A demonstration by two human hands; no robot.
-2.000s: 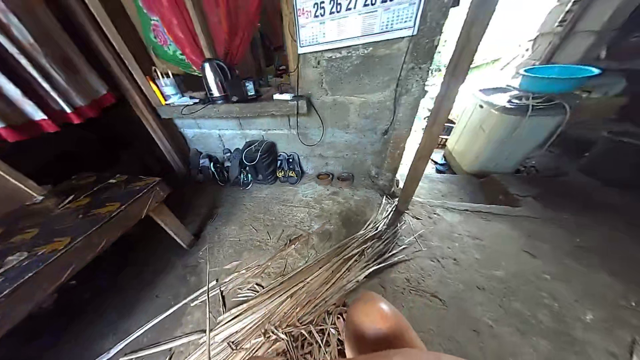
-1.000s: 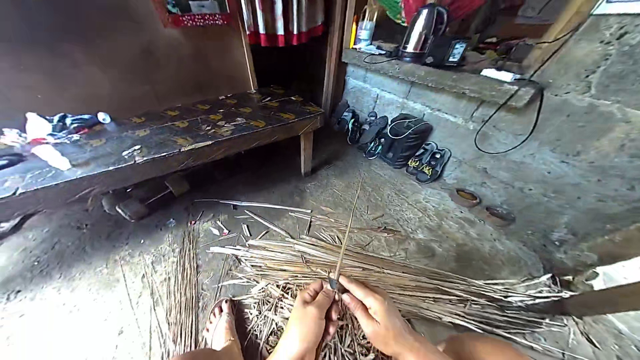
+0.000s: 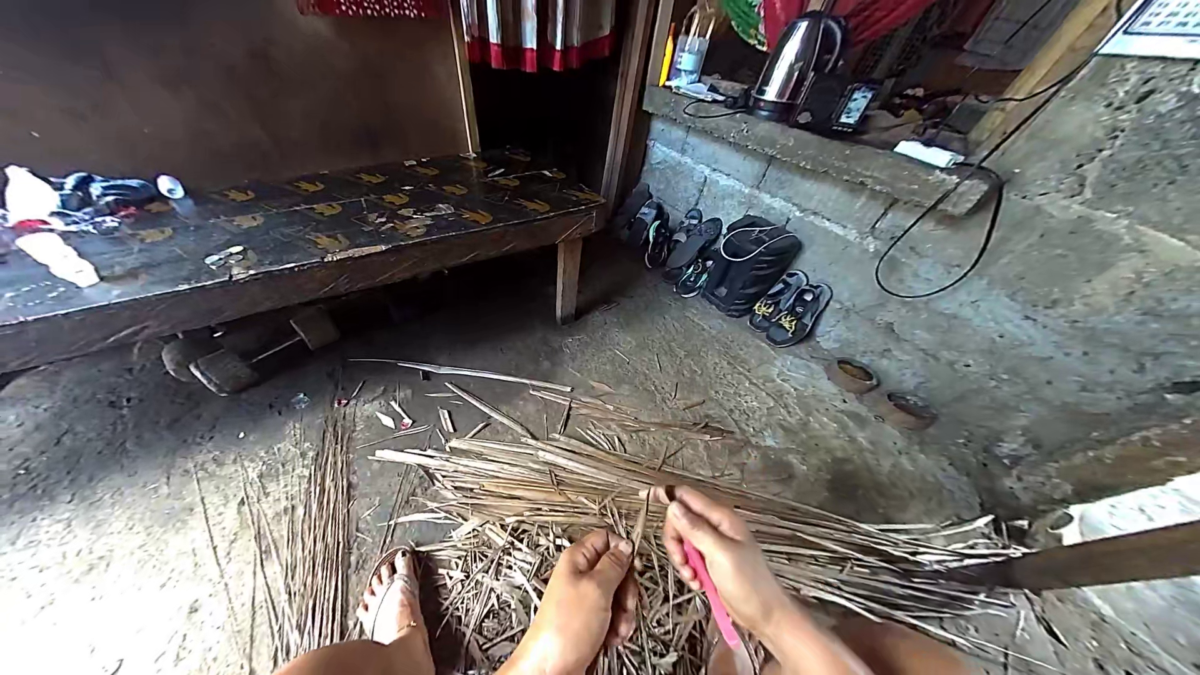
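My left hand [image 3: 586,591] pinches a thin dry leaf strip [image 3: 641,530] between thumb and fingers, low in the middle of the view. Close by on the right, my right hand [image 3: 717,548] is closed around a pink handle [image 3: 710,595], probably a knife's; its blade is mostly hidden by the fingers near the strip's upper end. Beneath and beyond both hands lies a long pile of dry leaf stalks [image 3: 562,469] on the floor, with short scraps [image 3: 497,581] heaped nearer my legs. Thin stripped ribs [image 3: 323,544] lie in a bundle left of my foot.
A low wooden bench [image 3: 375,225] with a patterned top stands at the left. Shoes [image 3: 792,309] and a black bag [image 3: 750,262] rest against the block wall. Two small clay-coloured bowls [image 3: 851,375] sit on the floor. An electric kettle [image 3: 797,66] is on the ledge.
The view has swung left since the oldest frame. Both hands have come into view since then. The long strip standing upright above the hands one second ago no longer shows there; the pink handle is now visible.
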